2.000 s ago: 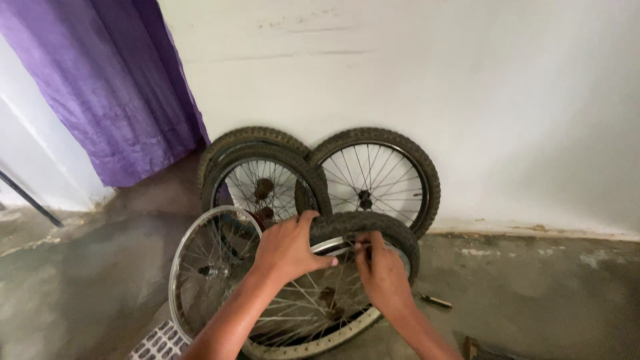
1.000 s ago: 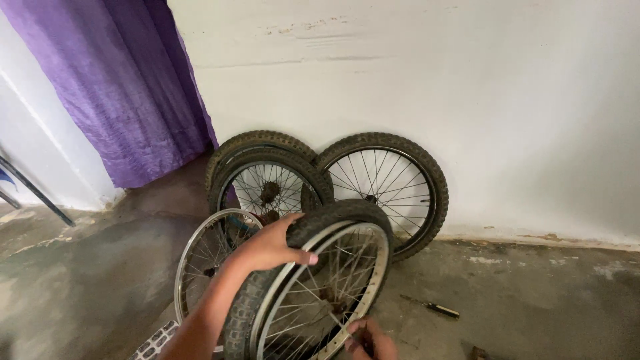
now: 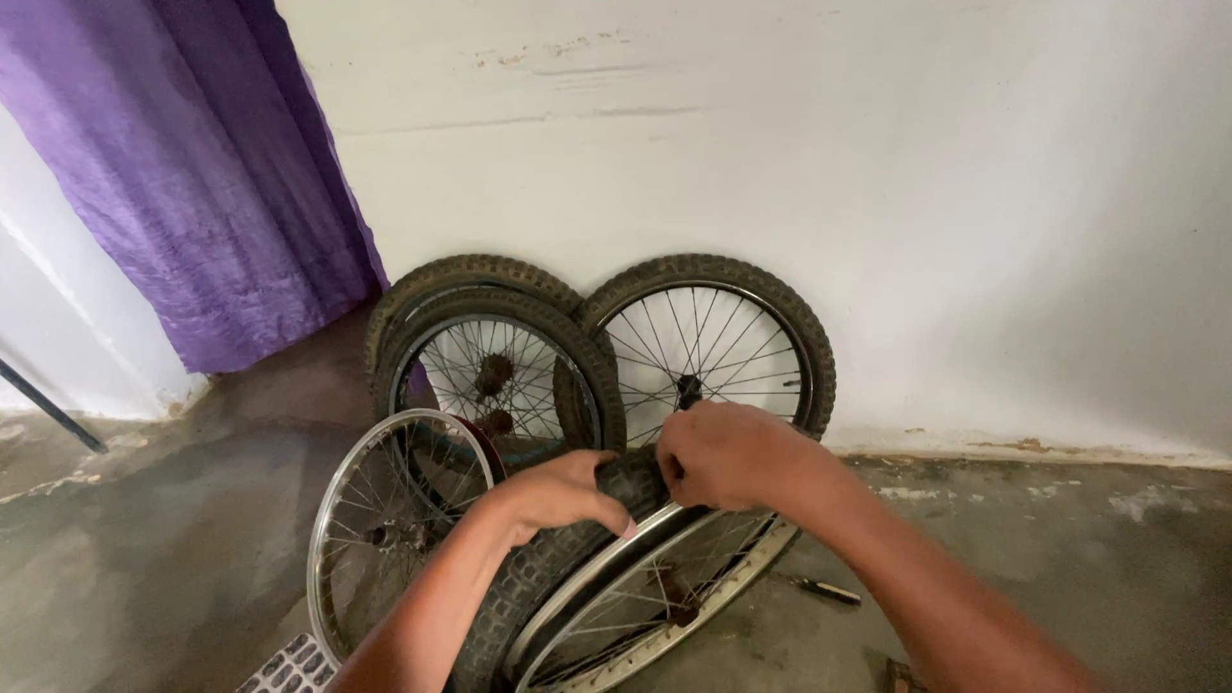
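A bicycle wheel with a knobbly black tyre [image 3: 534, 568] and a silver rim [image 3: 587, 568] stands tilted before me. My left hand [image 3: 563, 496] grips its tyre from the upper left, the thumb lying over the tyre's side near the rim. At the top of the same wheel, my right hand [image 3: 717, 457] has its fingers curled against the tyre and rim edge; the fingertips are partly hidden, and whether they pinch anything cannot be seen. The wheel's rusty hub [image 3: 681, 608] shows through the spokes.
Several tyred wheels [image 3: 818, 366] lean on the white wall. A bare silver rim with spokes [image 3: 327, 510] stands at left, near a patterned white object [image 3: 294, 669]. A screwdriver-like tool [image 3: 830, 591] lies on the floor at right. A purple curtain [image 3: 231, 192] hangs at left.
My right hand has moved up from the wheel's lower side to its top edge. My left hand stays on the tyre, and the wheel is tilted differently than a second ago.
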